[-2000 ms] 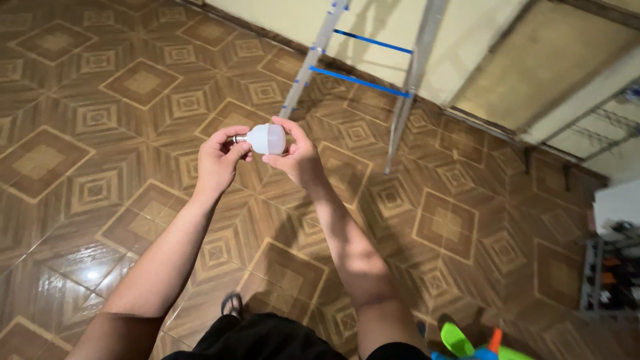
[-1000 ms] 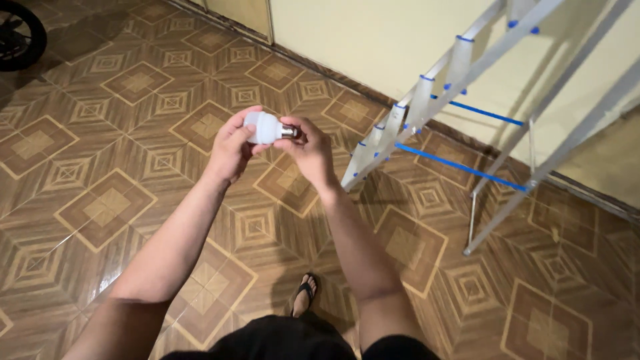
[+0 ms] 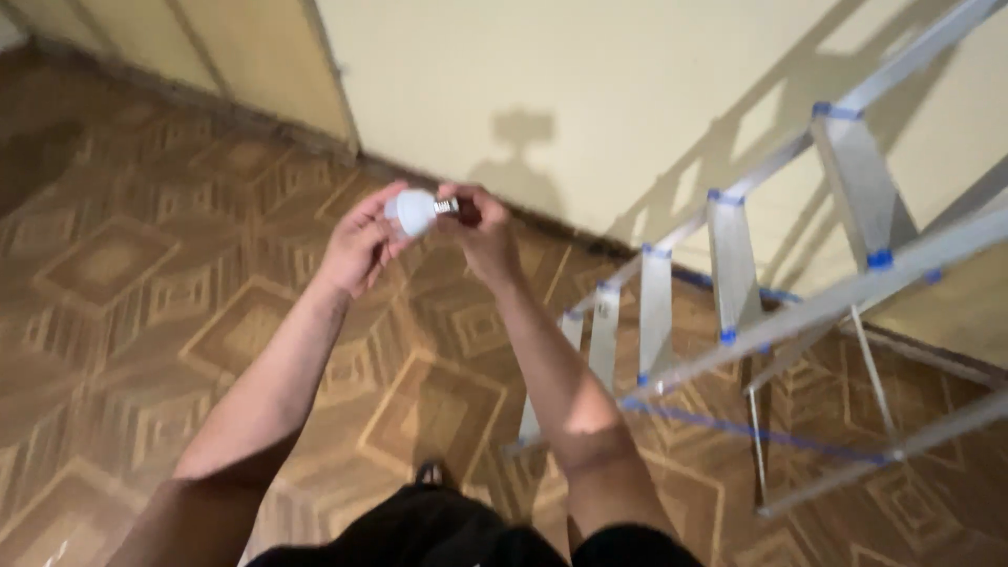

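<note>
A white light bulb point(image 3: 413, 212) with a metal screw base is held between both hands, its base pointing right. My left hand point(image 3: 363, 242) wraps its fingers around the rounded white end. At the metal base are the fingertips of my right hand point(image 3: 482, 228); the image is a little blurred, so their exact contact is hard to see.
An aluminum stepladder point(image 3: 732, 268) with blue fittings stands at the right, close to my right forearm. Behind it is a pale yellow wall point(image 3: 551, 71) bearing shadows. The patterned tile floor point(image 3: 260, 331) spreads below, with a sandaled foot under me.
The bulb's base pointed left two seconds ago and points right now, with my left hand on the white end instead of the base. The view has swung toward the wall and ladder.
</note>
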